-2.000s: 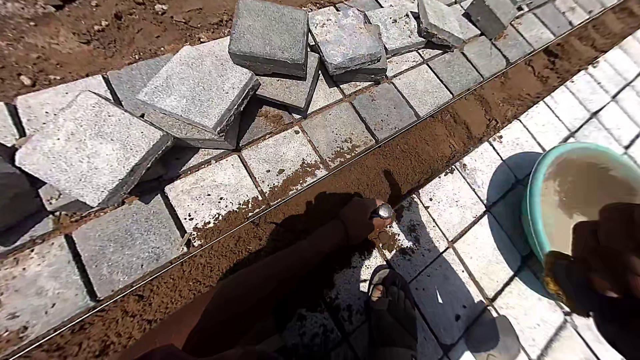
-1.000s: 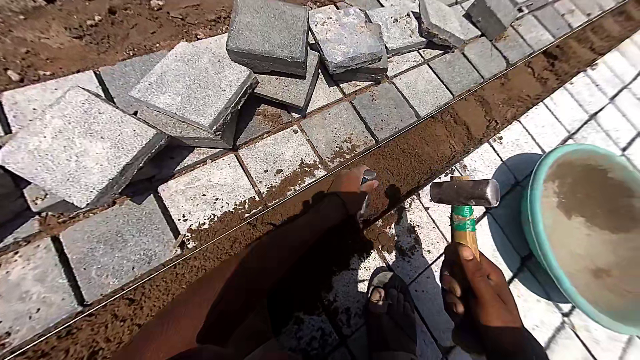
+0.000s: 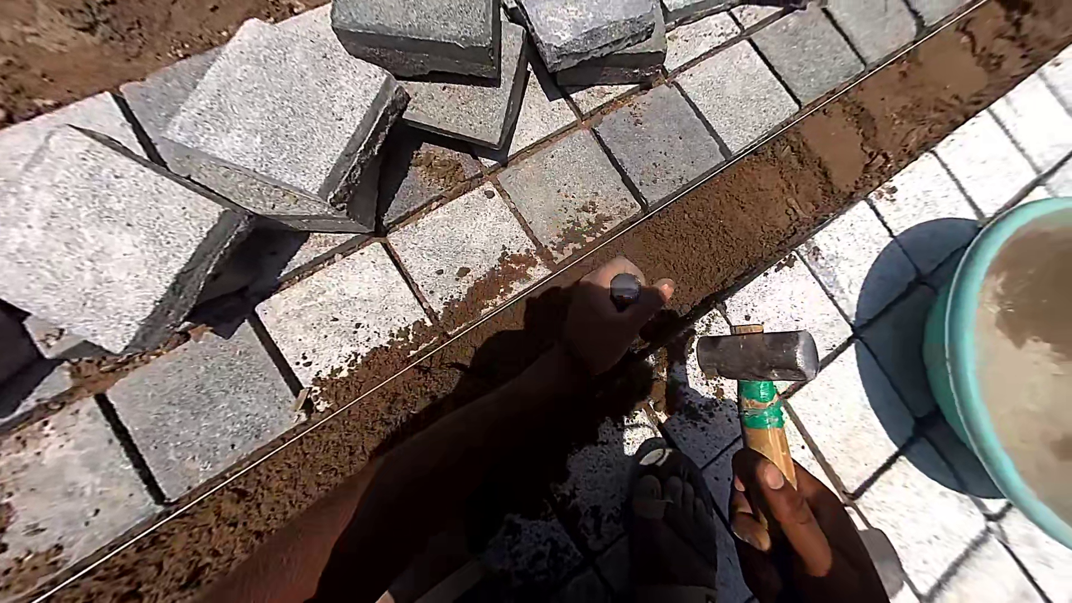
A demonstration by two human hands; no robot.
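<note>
My left hand is closed around a metal tool with a round end that points up at the camera; the rest of it is hidden. The fist is low over the strip of brown soil between two rows of paving. In my right hand is the wooden handle of a club hammer, wrapped in green tape below its steel head. The hammer head is to the right of my left fist, apart from it. A taut string runs diagonally along the edge of the grey stone pavers.
Loose stone blocks lie stacked and tilted on the pavers at the upper left. A turquoise basin with greyish contents stands at the right on pale pavers. A sandalled foot is between my arms.
Two seconds ago no hammer showed, and my right hand was by the basin. A second ago it held the hammer left of the basin. My left hand stays over the soil strip, its tool now more end-on.
</note>
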